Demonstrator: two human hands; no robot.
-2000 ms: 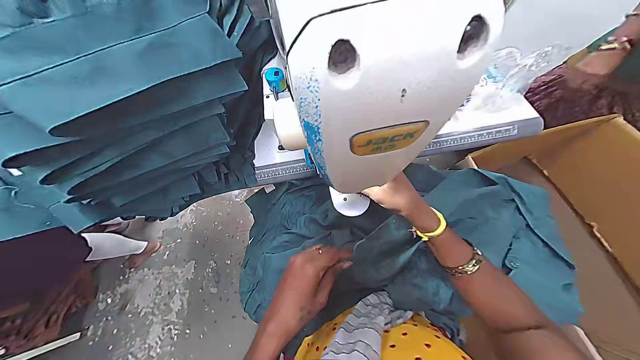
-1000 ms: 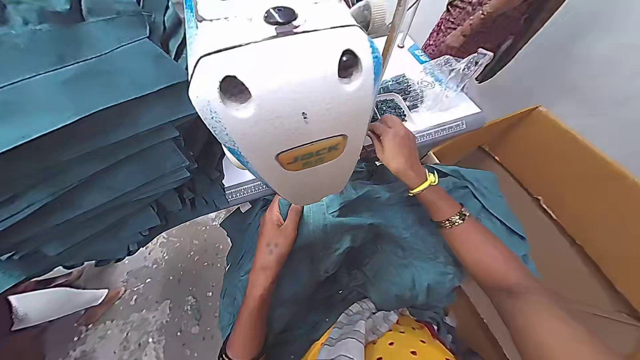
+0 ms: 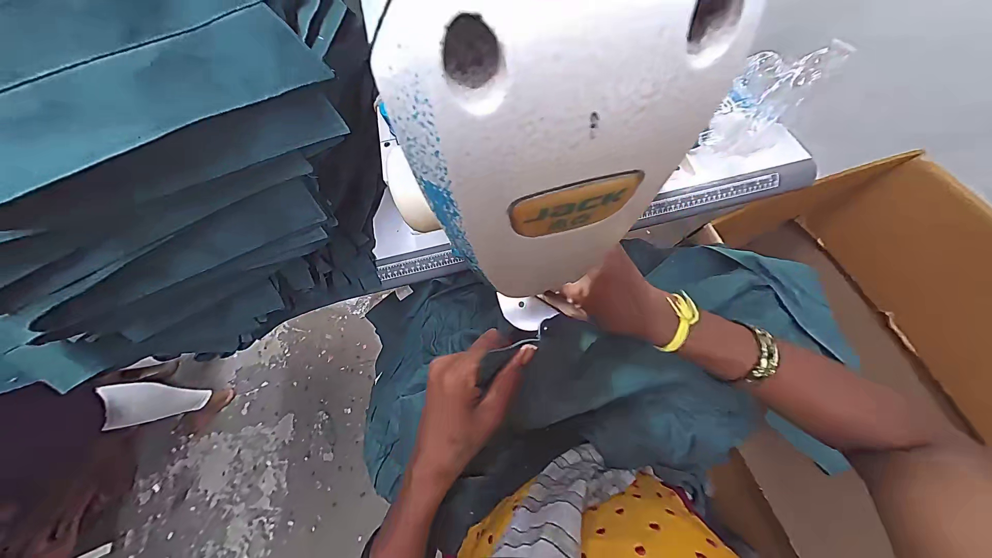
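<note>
A white Jack sewing machine head [image 3: 542, 132] fills the upper middle of the view. Below it, dark teal fabric [image 3: 651, 380] hangs from the machine's front edge and lies bunched over my lap. My left hand [image 3: 469, 391] pinches an edge of this fabric between thumb and fingers, just below a round white machine part [image 3: 527, 310]. My right hand [image 3: 608, 294], with a yellow band and a bracelet on its wrist, is at the fabric close beside that part; the machine head partly hides its fingers, so its hold is unclear.
Stacked teal fabric pieces [image 3: 170, 155] stand at the left. An open cardboard box [image 3: 914, 287] is at the right, by the machine bed with its printed ruler [image 3: 713, 194]. Clear plastic wrap [image 3: 759, 101] lies on the bed. Another person's foot [image 3: 209, 407] is on the littered floor.
My left hand has moved down from beside the machine head and now pinches the fabric edge. My right hand has come from the machine bed to beside the round white part. The view has shifted.
</note>
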